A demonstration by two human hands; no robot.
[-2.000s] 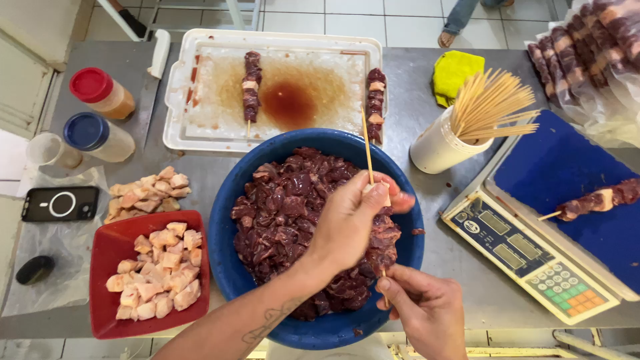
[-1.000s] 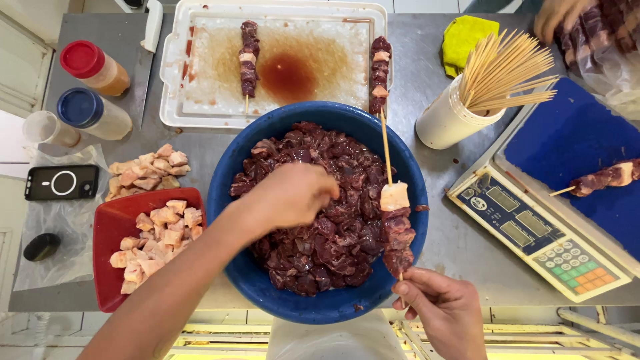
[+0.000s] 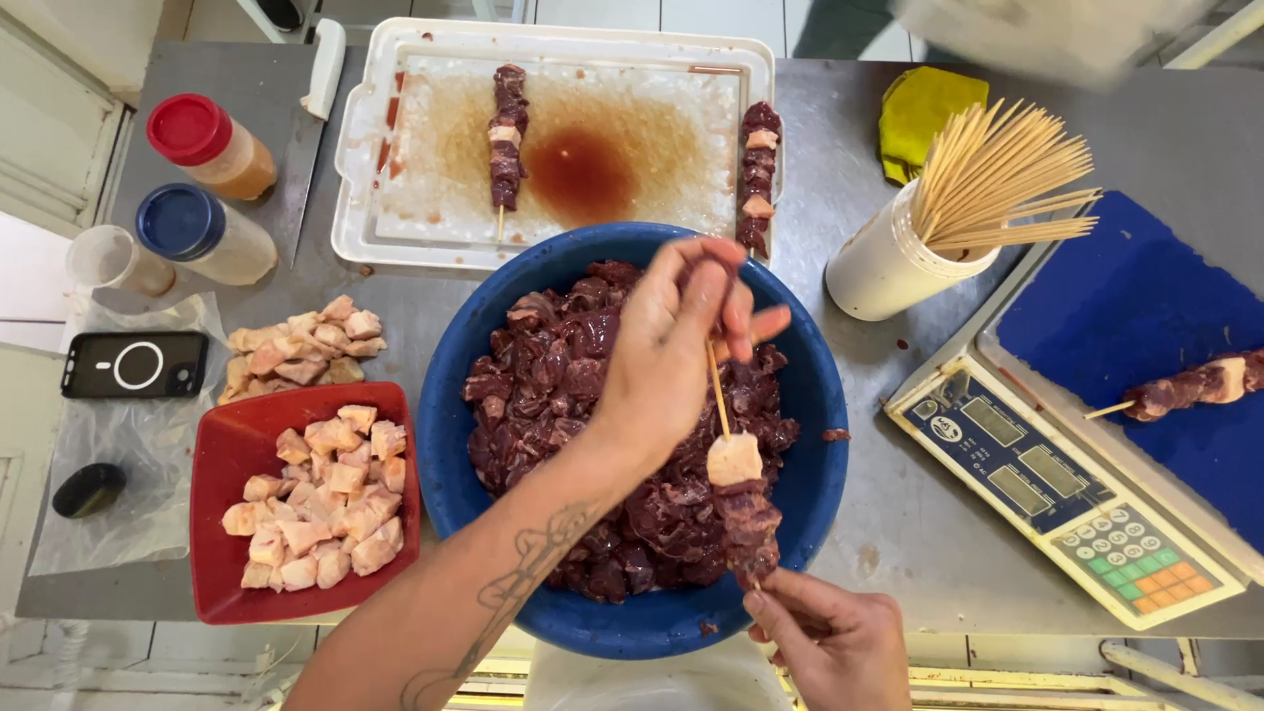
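My right hand [image 3: 829,632] grips the lower end of a wooden skewer [image 3: 721,390], which carries dark meat pieces [image 3: 749,523] with a pale fat cube [image 3: 735,460] above them. At the bare upper end is my left hand [image 3: 691,316], its fingers curled around the tip; a dark bit shows between them, partly hidden. Both hands are over the blue plastic basin [image 3: 444,434], which holds cut dark meat [image 3: 553,365]. A red bowl [image 3: 207,513] of pale fat cubes stands left of it. Filled skewers lie on the white tray [image 3: 360,197], one inside [image 3: 508,138] and one along its right edge [image 3: 758,178].
At right are a white tub [image 3: 884,262] of bare skewers, a yellow cloth [image 3: 923,114] and a digital scale [image 3: 1047,474] bearing another filled skewer [image 3: 1195,388]. At left lie a knife [image 3: 324,74], lidded containers [image 3: 202,232], a phone [image 3: 135,364] and more pale pieces [image 3: 306,346].
My left hand has risen from the meat in the basin to the skewer's upper end. The right hand still holds the lower end. The other person's hands at upper right have left the view.
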